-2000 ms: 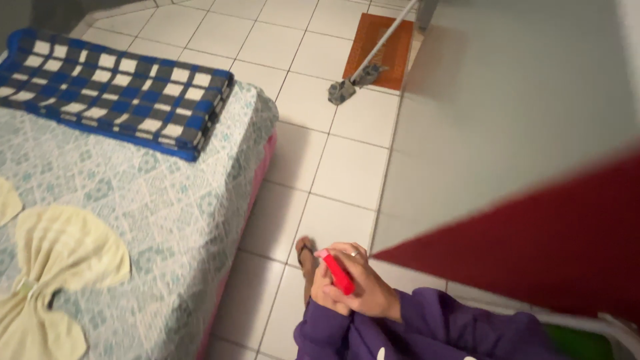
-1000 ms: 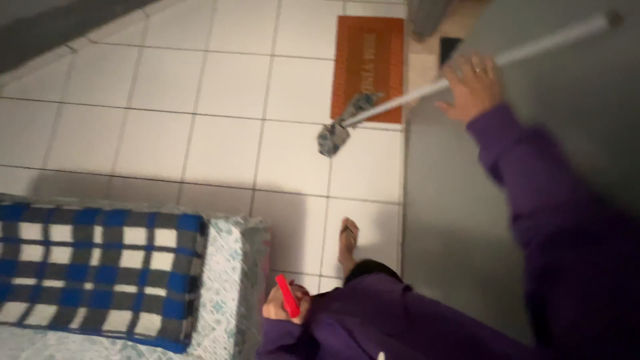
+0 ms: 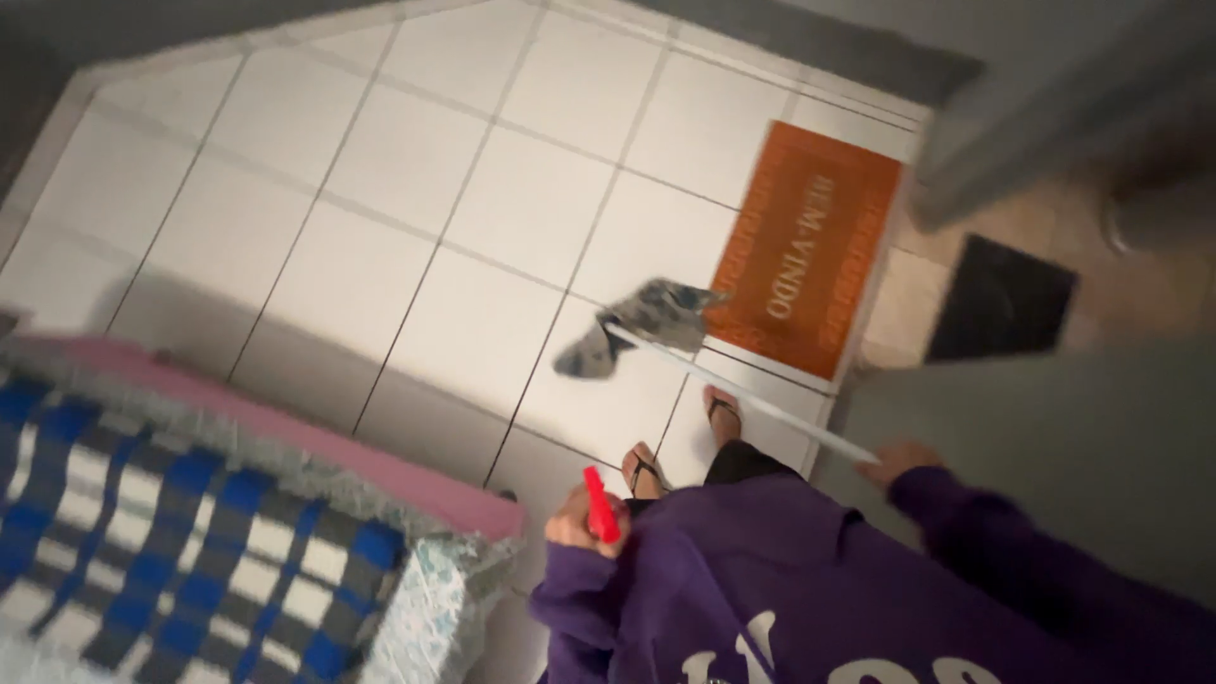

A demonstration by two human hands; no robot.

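My left hand [image 3: 587, 521], low in the centre, is closed around a small red plastic object [image 3: 600, 505] whose exact kind I cannot tell. Further right, my right hand [image 3: 902, 462] grips the white pole [image 3: 750, 394] of a floor mop or squeegee near the grey wall. A grey patterned cloth [image 3: 665, 312] hangs around the pole's far end, on the white tiles beside an orange doormat, its right tip at the mat's edge. My fingers on the pole are blurred.
The orange doormat [image 3: 807, 249] bears writing and lies by a doorway with a dark mat or tile [image 3: 1001, 299] beyond. A bed with a blue checked blanket [image 3: 180, 541] and pink side [image 3: 285, 408] stands at lower left. My feet in flip-flops are just ahead on the tiled floor.
Two seconds ago my hands were together at the red object. My right hand has since gone to the pole, which leaned by the wall; the cloth end has shifted off the doormat. The view has turned.
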